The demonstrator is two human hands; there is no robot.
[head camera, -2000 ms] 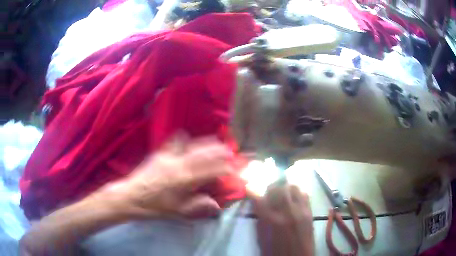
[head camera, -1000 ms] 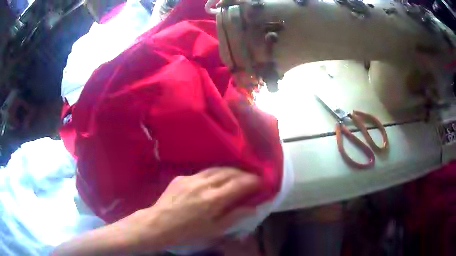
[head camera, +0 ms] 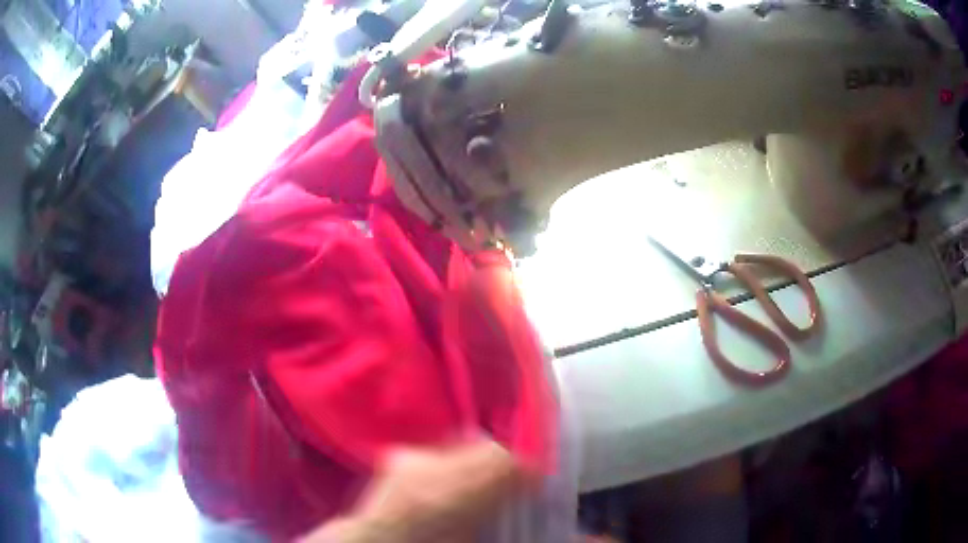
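Bright red fabric point(head camera: 329, 329) lies bunched left of the needle area and hangs over the table's front left edge. A thin white sheer layer point(head camera: 563, 456) shows beside its right edge. The cream sewing machine point(head camera: 637, 95) reaches in from the right, with its head over the red fabric's edge in bright light. My left hand point(head camera: 446, 488) is blurred at the bottom centre, against the red fabric's lower edge; its fingertips are hidden, so its grip is unclear. My right hand is not visible.
Scissors with orange handles point(head camera: 754, 323) lie on the machine bed right of the needle. A white fabric heap point(head camera: 111, 456) is at the lower left, and more white fabric point(head camera: 218, 186) lies behind the red. Blurred clutter fills the far left.
The view has shifted, showing more of the machine. Since two seconds ago, my left hand has moved from beside the needle to the lower fabric edge, and my right hand has left view.
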